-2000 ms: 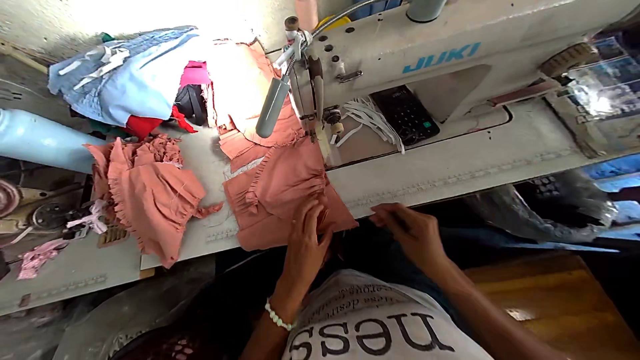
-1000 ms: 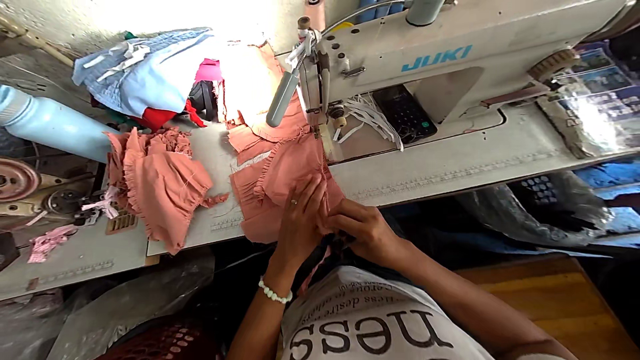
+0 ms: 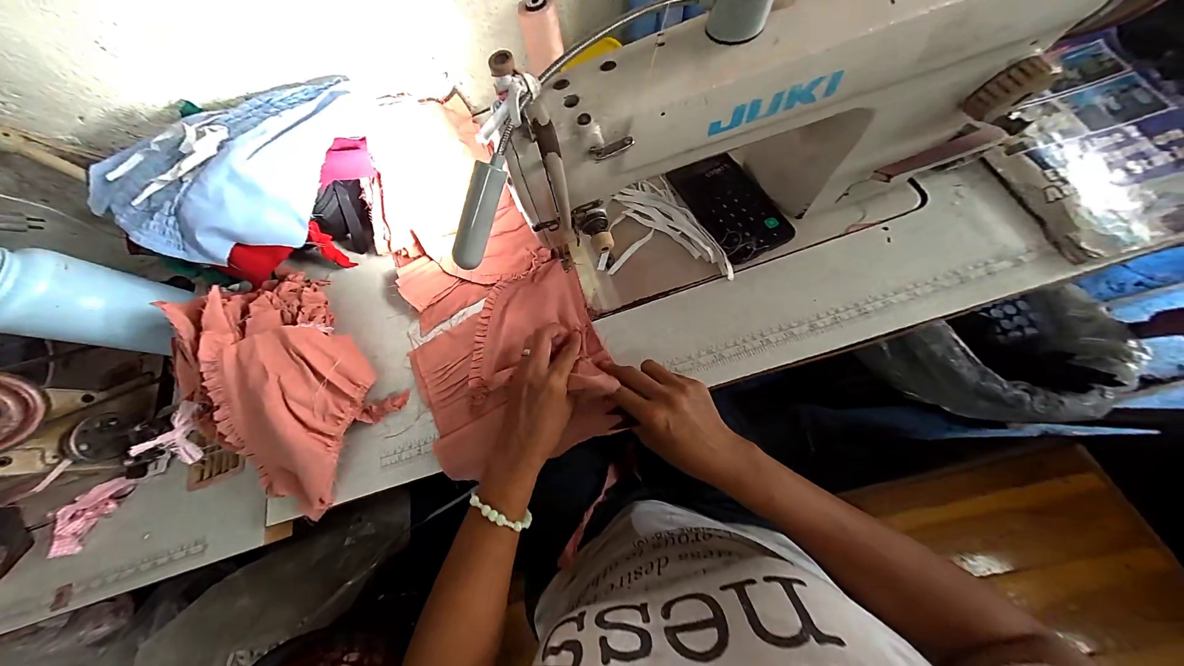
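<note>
A salmon-pink fabric piece with a ruffled edge [image 3: 518, 324] lies on the bed of a Juki sewing machine [image 3: 703, 102], its upper right edge near the needle and presser foot. My left hand [image 3: 541, 393] lies on this fabric, fingers bent, with a ring and a beaded bracelet. To its right, my right hand [image 3: 671, 407] pinches the fabric's right edge near the table's front. More pink fabric continues up behind the needle. A second ruffled pink bundle [image 3: 287, 398] lies to the left. The fingertips of both hands are partly hidden by folds.
A light blue bottle [image 3: 83, 301] and a pile of blue garments [image 3: 250, 176] are at left. White strips [image 3: 671, 222] and a black phone [image 3: 731, 208] lie under the machine arm. A grey-handled lamp or tool [image 3: 479, 213] hangs by the needle. A plastic bag [image 3: 1027, 361] is below the table edge.
My right hand was off the fabric, to its right, two seconds ago; it has moved left onto the fabric's edge and grips it. My left hand has stayed on the fabric.
</note>
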